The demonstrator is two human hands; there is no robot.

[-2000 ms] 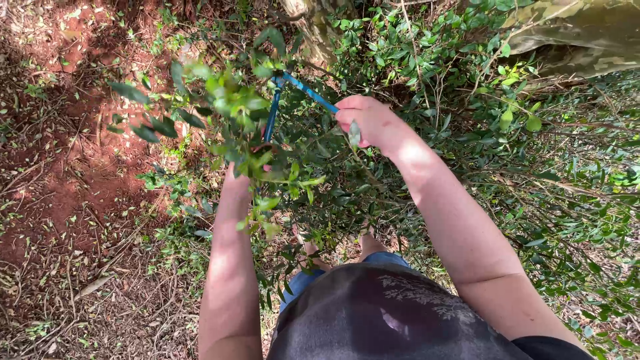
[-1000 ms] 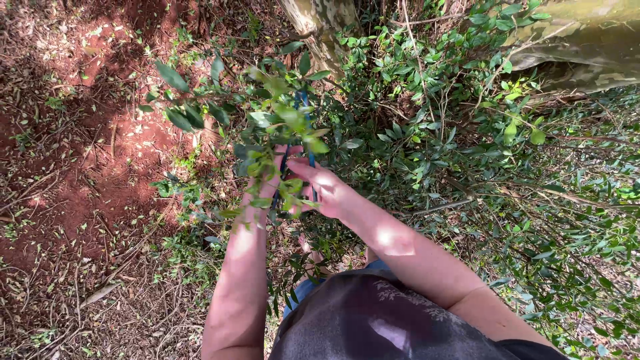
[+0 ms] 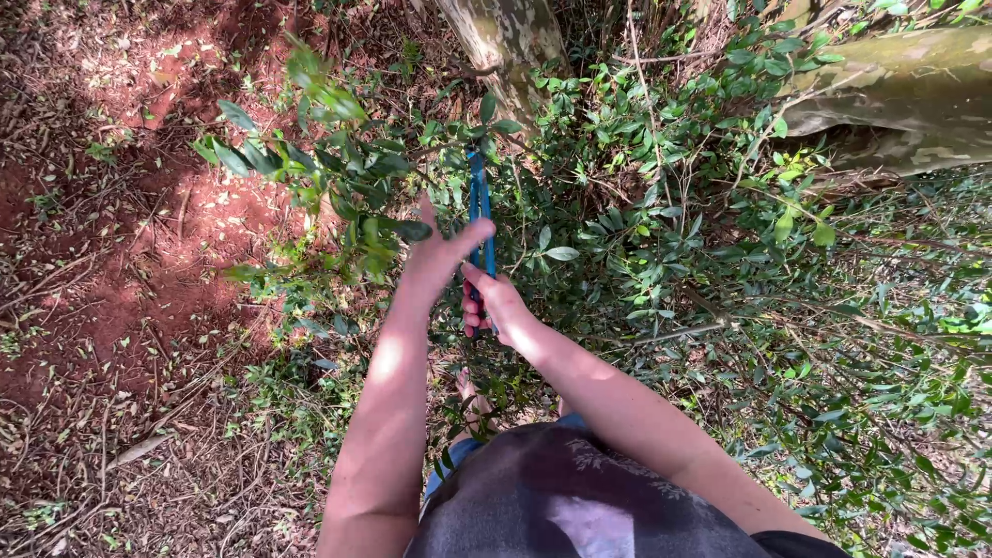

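My right hand is closed around both handles of blue long-handled loppers, held together and pointing away from me. Leaves cover the cutting head at the far end. My left hand, somewhat blurred, is off the tool with fingers spread, just left of the handles and beside a leafy branch. Whether its fingers touch the leaves I cannot tell.
A mottled tree trunk rises beyond the loppers. A thick patchy-barked limb lies at the upper right. Dense green shrubs fill the middle and right. Red soil with leaf litter is at left. My bare foot shows below.
The lopper handles, wide apart two seconds ago, are now together. My left hand, on a handle then, has let go. One second ago both hands were close together at the tool.
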